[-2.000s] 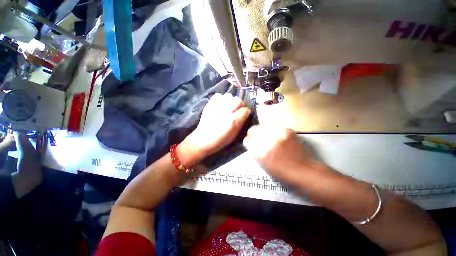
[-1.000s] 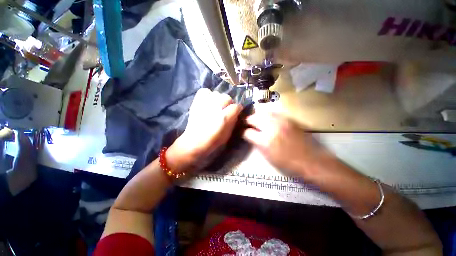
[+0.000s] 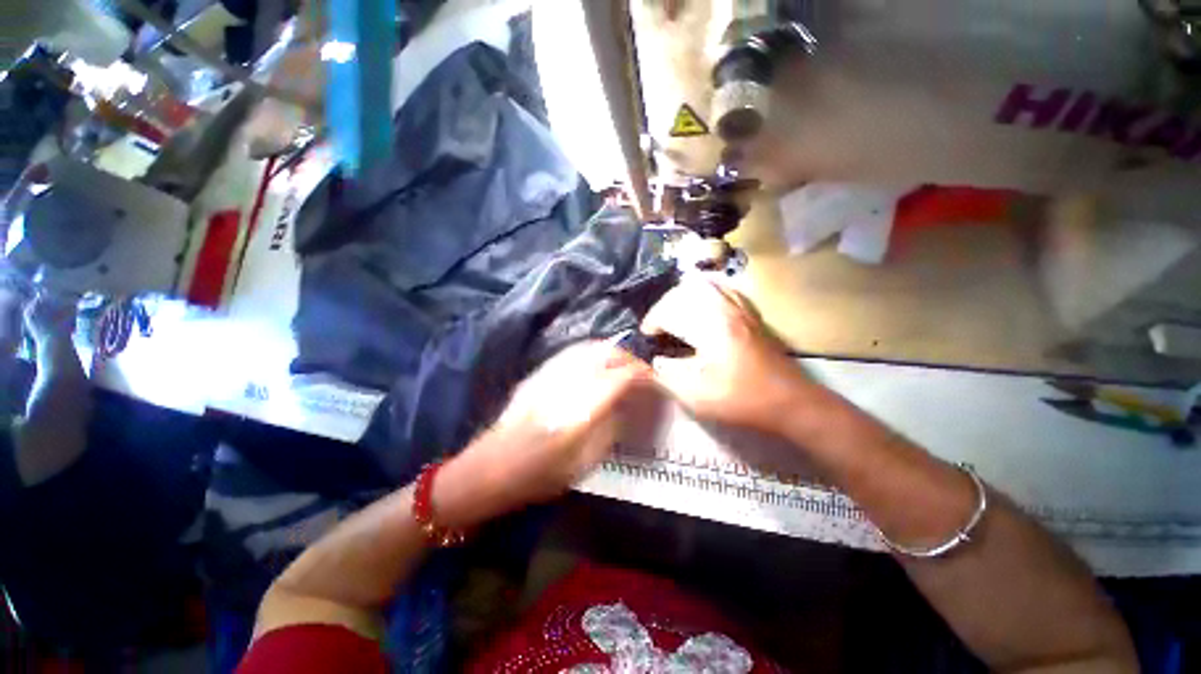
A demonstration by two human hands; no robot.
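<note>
The dark grey garment piece (image 3: 454, 217) lies bunched left of the needle and runs under the presser foot (image 3: 659, 234). My left hand (image 3: 566, 408) pinches the cloth's near edge in front of the foot. My right hand (image 3: 724, 349) holds the same edge from the right, its fingers close to those of my left hand. A short dark section of cloth (image 3: 645, 345) shows between the fingertips. The hands are slightly blurred, and part of the edge is hidden under them.
The cream sewing machine (image 3: 909, 79) stands behind and to the right. White scraps (image 3: 843, 217) and a red scrap (image 3: 948, 221) lie on its bed. Thin green and yellow snips or tweezers (image 3: 1133, 406) lie at right. A blue piece (image 3: 358, 86) hangs upper left. Another person's arm (image 3: 53, 382) shows far left.
My left hand has moved back toward the table's front edge, away from the foot. More cloth shows between it and the needle. The whole view has shifted slightly.
</note>
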